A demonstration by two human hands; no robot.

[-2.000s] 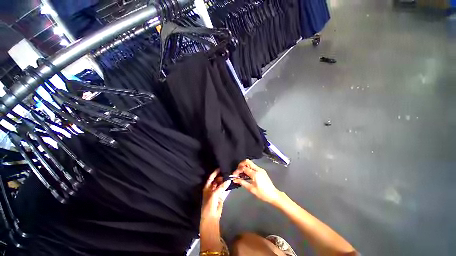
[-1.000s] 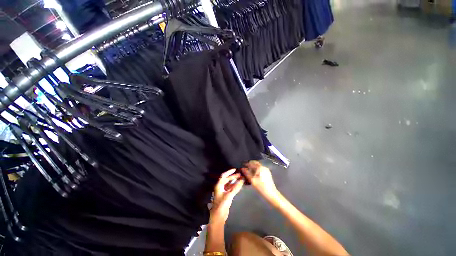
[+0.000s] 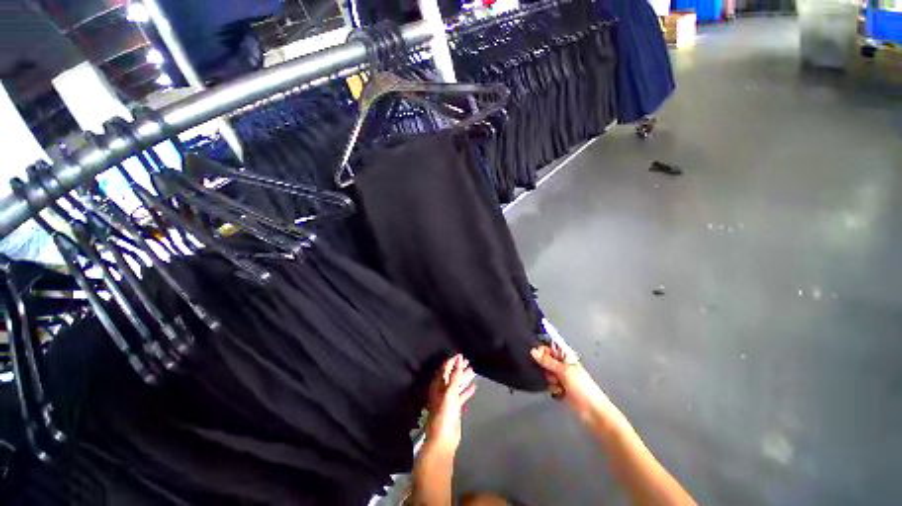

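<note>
A black hanging garment [image 3: 440, 247] hangs from a black hanger [image 3: 425, 89] on the metal rail [image 3: 267, 81]. My right hand [image 3: 562, 374] grips its lower right corner and holds the hem out to the right. My left hand [image 3: 451, 393] is at the lower edge of the dense dark row of garments [image 3: 287, 385], its fingers raised and apart. No held thing shows in my left hand. Whether a small tool is inside my right hand cannot be seen.
Black hangers [image 3: 129, 287] crowd the rail at left. Another row of black garments [image 3: 554, 94] hangs behind, with a navy garment [image 3: 641, 59] at its end. A small dark object [image 3: 666, 168] lies on the grey floor [image 3: 732, 326]. A grey box-like object [image 3: 829, 35] stands far off.
My hands, together at the hem before, are now apart. My right hand has moved right and spread the hem. My left hand has come off it. The view has tilted up slightly.
</note>
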